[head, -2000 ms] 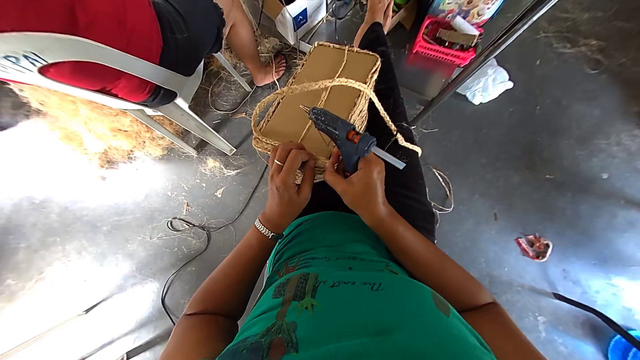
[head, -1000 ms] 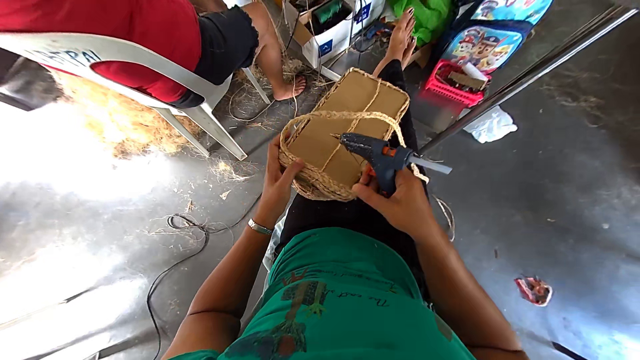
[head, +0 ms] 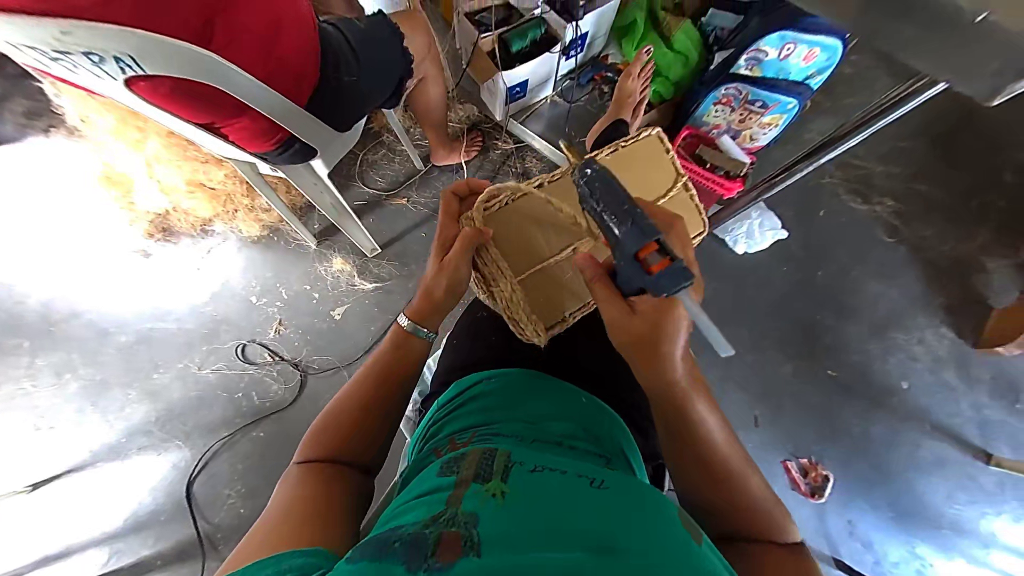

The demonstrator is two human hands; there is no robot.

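A rectangular cardboard piece edged with braided fiber rope [head: 532, 276] lies tilted over my lap, a thin twisted cord running along its middle. My left hand [head: 456, 248] pinches the braid at its upper left corner. My right hand [head: 648, 296] is closed round the handle of a dark hot glue gun [head: 628, 224], with a clear glue stick [head: 706, 324] poking out of its back. The gun's nozzle points up and left over the far edge of the piece. A loose stretch of braid passes beneath the gun; part of it is hidden.
A person in red sits on a white plastic chair [head: 300, 128] at the upper left, near loose fiber [head: 184, 184]. Boxes [head: 520, 72], a red basket [head: 708, 172], a backpack [head: 748, 112] and a metal bar [head: 832, 148] lie beyond. A black cable [head: 240, 416] snakes over the floor.
The edged piece has turned, its far end now further to the right. My left hand has moved up along it to a corner. The glue gun stays in my right hand and now points more steeply upward.
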